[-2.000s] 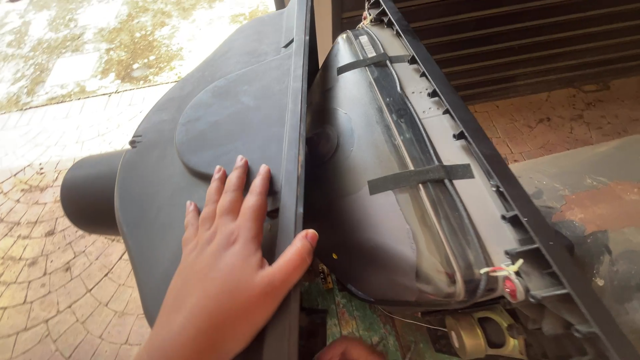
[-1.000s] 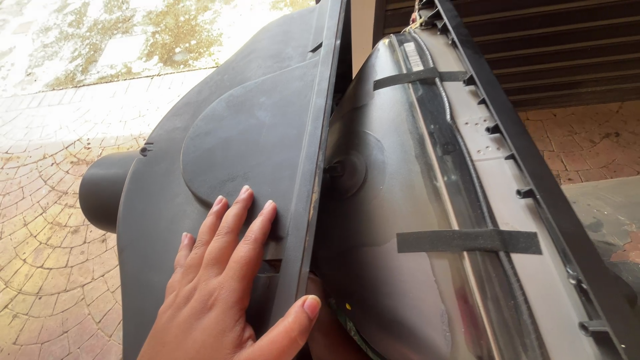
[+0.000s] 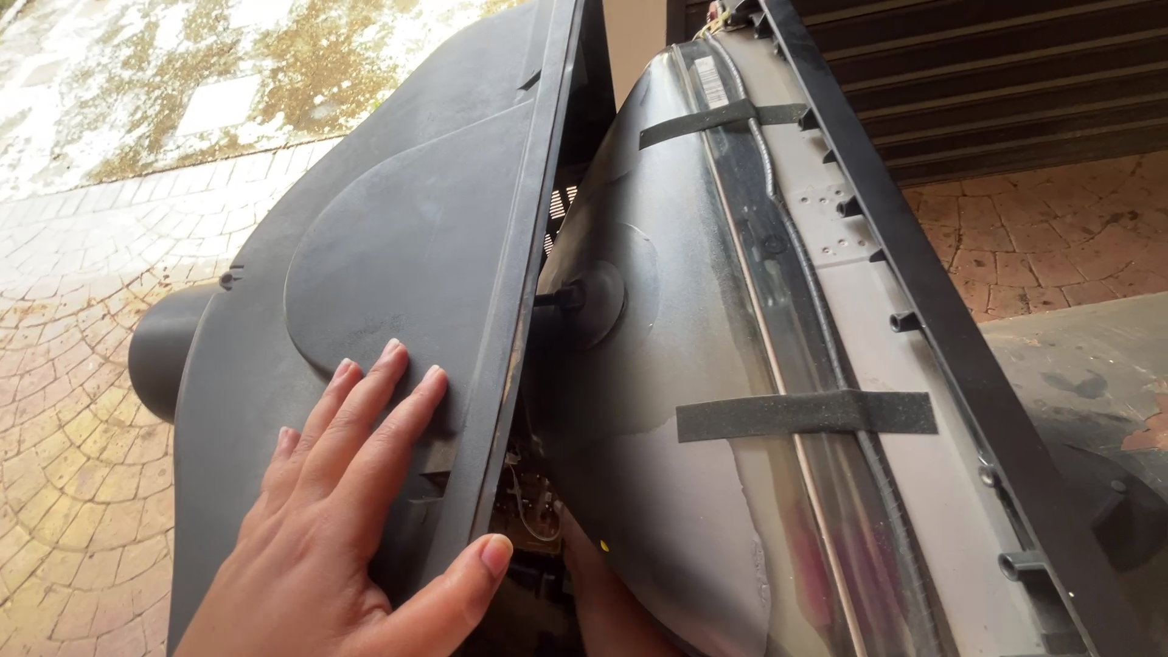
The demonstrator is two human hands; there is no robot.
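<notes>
My left hand (image 3: 342, 511) lies flat on the dark plastic back cover (image 3: 411, 246) of a CRT television, fingers spread, thumb near the cover's rim. To the right of the cover, with a gap between, stands the glass picture tube (image 3: 675, 338) in its black front frame (image 3: 922, 301). A suction-cup-like anode cap (image 3: 598, 304) sits on the glass. Dark tape strips (image 3: 803, 415) cross the tube's edge and a cable. Of my right hand (image 3: 607, 602) only part shows, low in the gap beneath the tube; its fingers are hidden. A circuit board (image 3: 538, 506) shows inside the gap.
Paving bricks (image 3: 73, 438) spread at the left. A dark slatted shutter (image 3: 985, 82) stands at the upper right, above reddish pavers (image 3: 1049, 228). A worn grey surface (image 3: 1086, 365) lies right of the frame. Thin wires (image 3: 712, 23) sit at the tube's top corner.
My right hand, barely visible at the bottom edge two seconds ago, now shows in the gap beneath the tube. My left hand stays on the cover. The view has shifted closer.
</notes>
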